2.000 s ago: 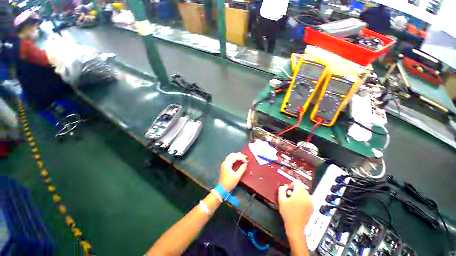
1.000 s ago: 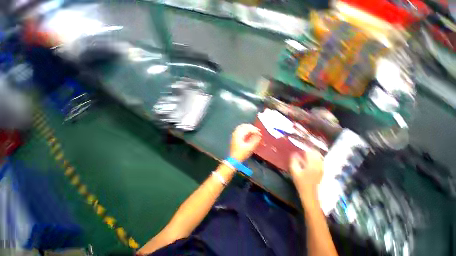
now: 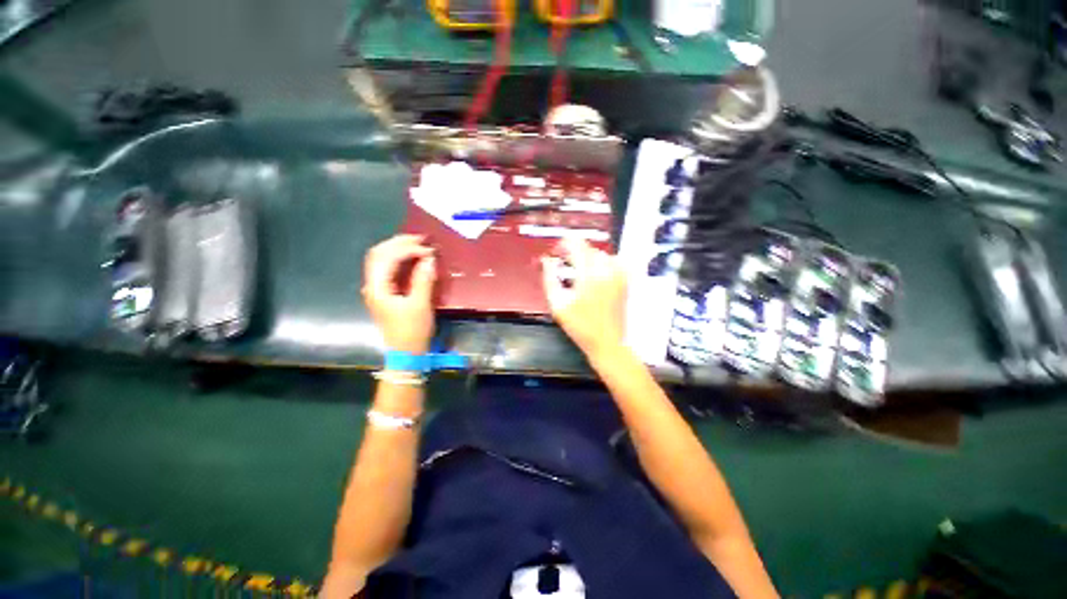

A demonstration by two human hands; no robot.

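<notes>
The dark red tester panel (image 3: 497,263) lies in front of me on the bench. My left hand (image 3: 401,281) is at its left edge, thumb and forefinger curled toward each other; whether they pinch a small switch is not clear. My right hand (image 3: 583,290) is over the panel's lower right, fingers bent at a small part that they hide. A white paper slip (image 3: 460,197) and a blue pen (image 3: 477,215) lie on the panel's upper left. The white power strip (image 3: 646,240) stands right of it, with black plugs (image 3: 674,201) in a row.
Open units with circuit boards (image 3: 810,325) stand in a row right of the strip. Grey units (image 3: 222,269) and an open one (image 3: 132,263) lie at left. More grey units (image 3: 1016,293) lie far right. Yellow-framed meters (image 3: 573,9) sit on the raised shelf (image 3: 433,49), with red leads hanging down.
The view has swung round to face the bench squarely and look further down. Both hands remain at the panel in much the same places; the dark clothing on my lap now shows.
</notes>
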